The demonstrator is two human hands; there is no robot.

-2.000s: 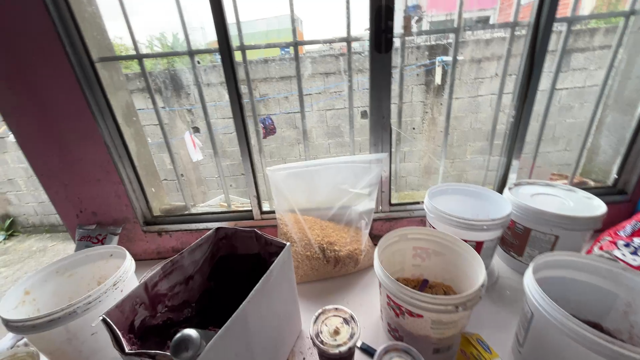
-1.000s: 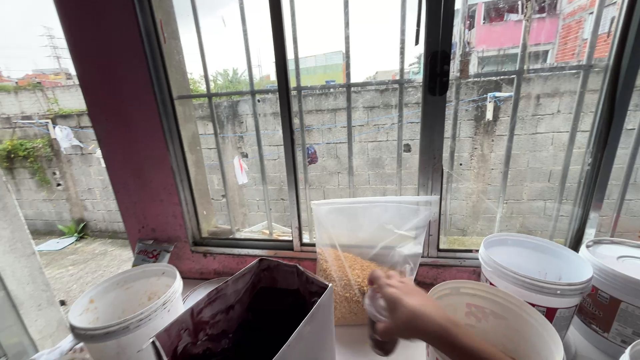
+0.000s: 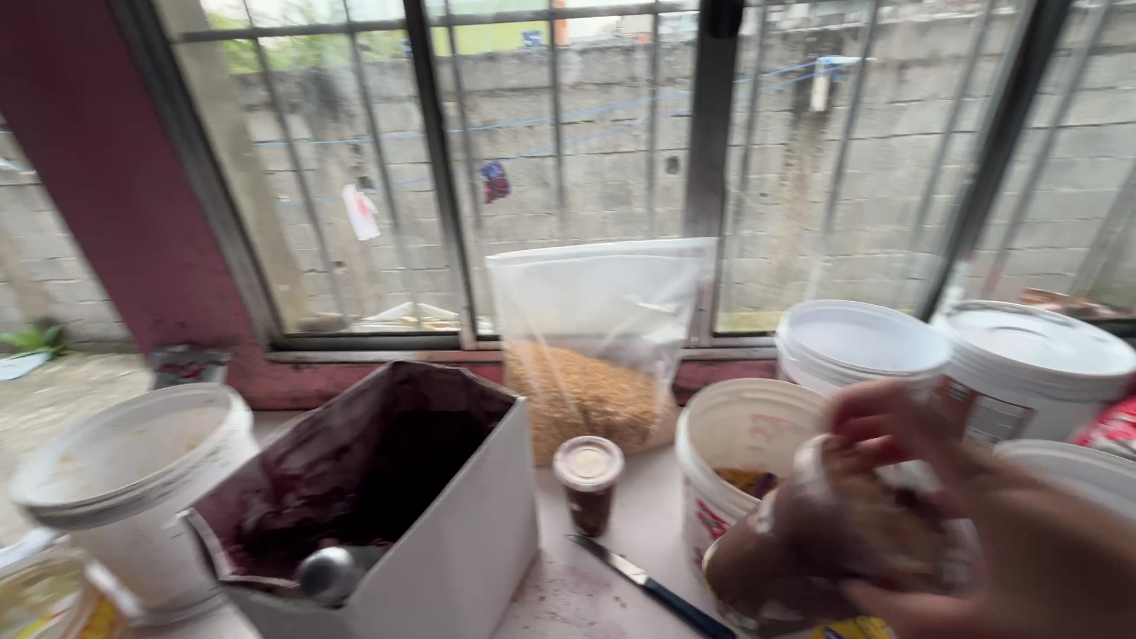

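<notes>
My right hand (image 3: 941, 515), blurred by motion, reaches in from the right edge with fingers and thumb around a tilted clear plastic cup (image 3: 781, 550) with dark brown contents; its exact outline is smeared. Behind the cup is an uncovered white bucket (image 3: 706, 444) with yellowish contents. To the left stands a small lidded plastic cup (image 3: 589, 497) of dark contents, and a dark-handled knife (image 3: 652, 586) lies in front of it. A white-sided box (image 3: 461, 524) holds a dark purple mass and a metal scoop (image 3: 328, 575). My left hand is not in view.
A zip bag of golden crumbs (image 3: 590, 390) stands before the barred window. At left is a cloudy plastic bucket (image 3: 133, 497); at right are white tubs, one lidded (image 3: 1038, 346), and another uncovered tub (image 3: 1065, 461). A yellow packet (image 3: 852, 628) shows at the lower edge.
A second ago my right hand was at a small cup before the crumb bag; now it is farther right with a cup in its grasp. A small lidded cup stands in front of the bag.
</notes>
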